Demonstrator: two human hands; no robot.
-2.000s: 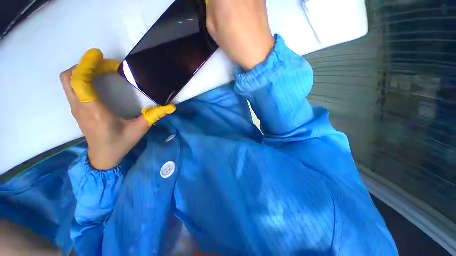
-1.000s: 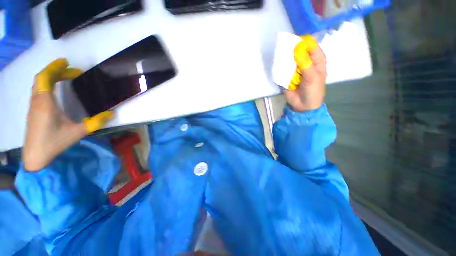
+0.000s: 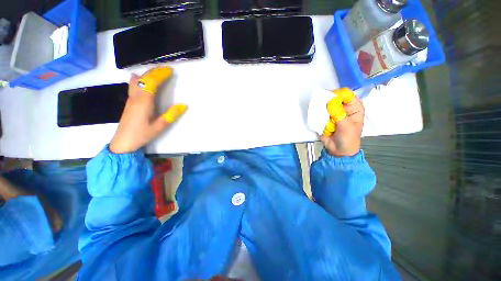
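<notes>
A black phone screen (image 3: 90, 104) lies flat on the white bench, left of my left hand, its right end by the back of that hand. My left hand (image 3: 144, 112) is open and empty, with yellow finger cots, its fingers just in front of a black phone stack (image 3: 159, 43). My right hand (image 3: 341, 121) pinches a white wipe (image 3: 317, 111) between yellow-cotted fingertips, over the right part of the bench near the front edge. A second black phone stack (image 3: 268, 38) lies farther back, between the hands.
A blue bin (image 3: 343, 57) at the back right holds two bottles with silvery tops. Another blue bin (image 3: 82, 49) stands at the back left. More black stacks (image 3: 159, 7) lie along the far side. Part of a coworker's blue sleeve (image 3: 24, 225) shows at the lower left.
The screen held earlier now lies on the bench at the left, released. My left hand has moved right, off it. My right hand still holds the wipe. The view now takes in more of the bench.
</notes>
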